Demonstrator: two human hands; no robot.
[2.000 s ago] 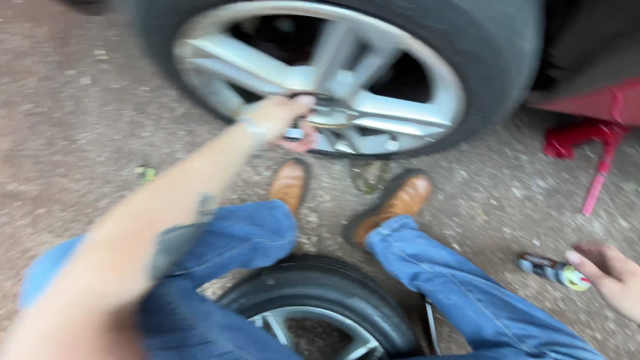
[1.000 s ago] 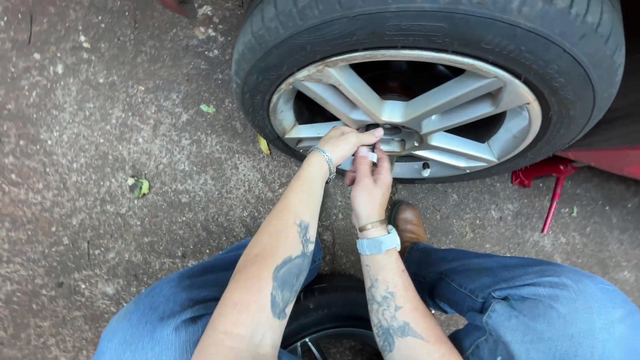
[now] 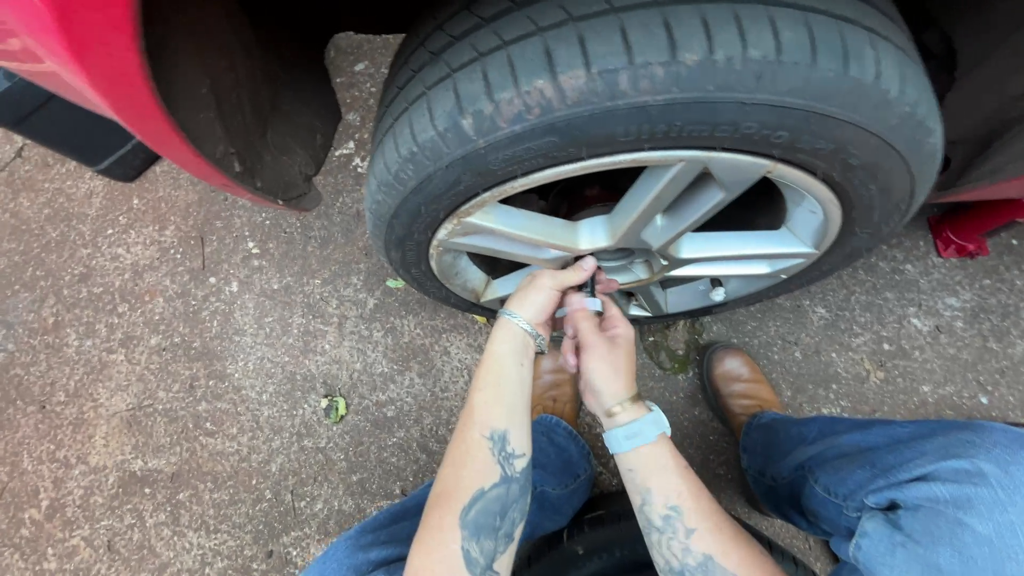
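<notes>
A car wheel with a silver alloy rim and black tire fills the upper middle. At the lower edge of its hub, my left hand pinches a small dark part, with thumb and fingers close to the center cap. My right hand meets it from below, its fingers on a small piece with a pale band. The fingers cover most of this small item, so its kind cannot be told. A valve stem with a light cap shows on the rim's lower right.
Red bodywork with a dark wheel-arch liner curves in at the upper left. A red metal stand or jack part is at the right. Another tire lies between my legs, beneath my forearms. My brown boots rest on rough ground.
My right hand was at the lower right beside a small dark bottle or can two seconds ago; it has joined my left hand at the hub. The view has shifted closer to the wheel.
</notes>
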